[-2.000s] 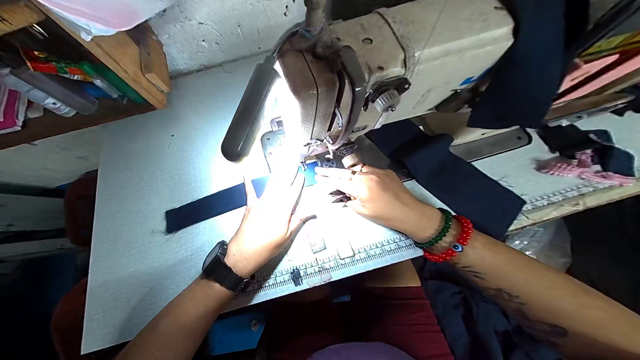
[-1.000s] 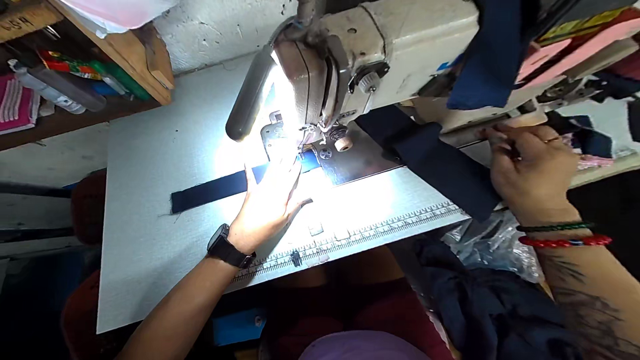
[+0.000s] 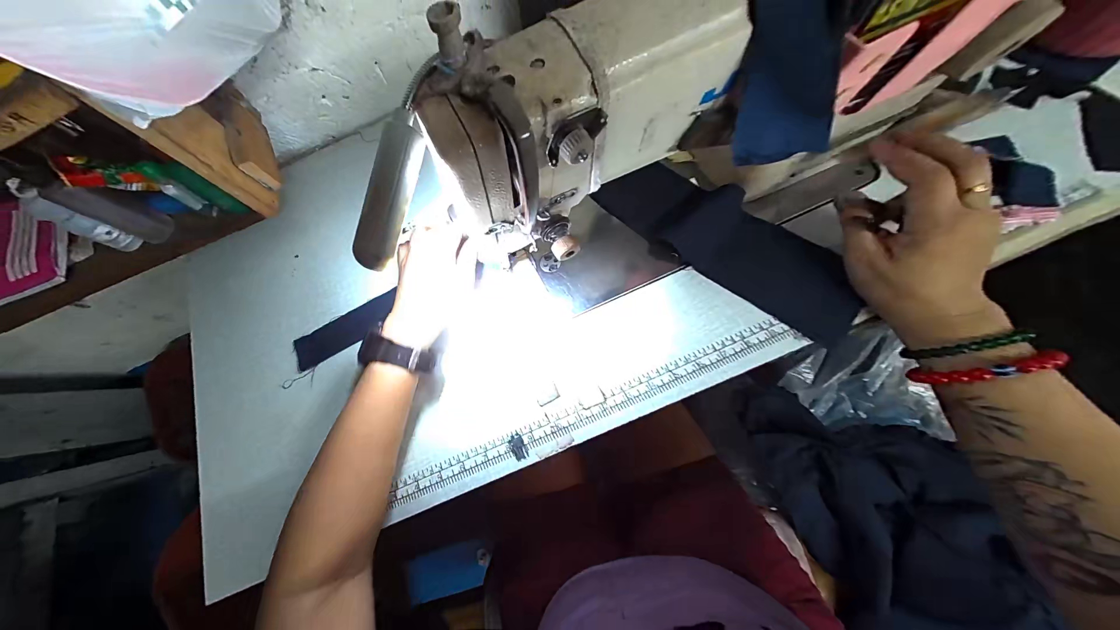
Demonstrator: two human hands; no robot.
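Observation:
My left hand (image 3: 429, 284), in strong glare, lies over a dark navy fabric strip (image 3: 346, 331) beside the needle area of a sewing machine (image 3: 490, 157). The strip's frayed end shows left of my wrist. Whether those fingers grip anything is hidden by the glare. My right hand (image 3: 932, 227) is raised at the right, its fingers curled near the machine's bed; a small dark thing seems to be at the fingertips, not clear enough to name. A wider navy fabric piece (image 3: 752, 254) lies between the machine's metal plate (image 3: 612, 254) and my right hand.
A printed ruler scale (image 3: 612, 404) runs along the table's front edge. A wooden shelf (image 3: 210, 166) with bottles stands at the left, a plastic bag (image 3: 149, 52) above it. Navy cloth (image 3: 787, 79) hangs over the machine's arm. Dark fabric (image 3: 875, 499) and clear plastic (image 3: 853, 376) are at lower right.
My right hand has left the needle area for the right side of the machine. My left hand has moved from in front of the needle to its left, further back.

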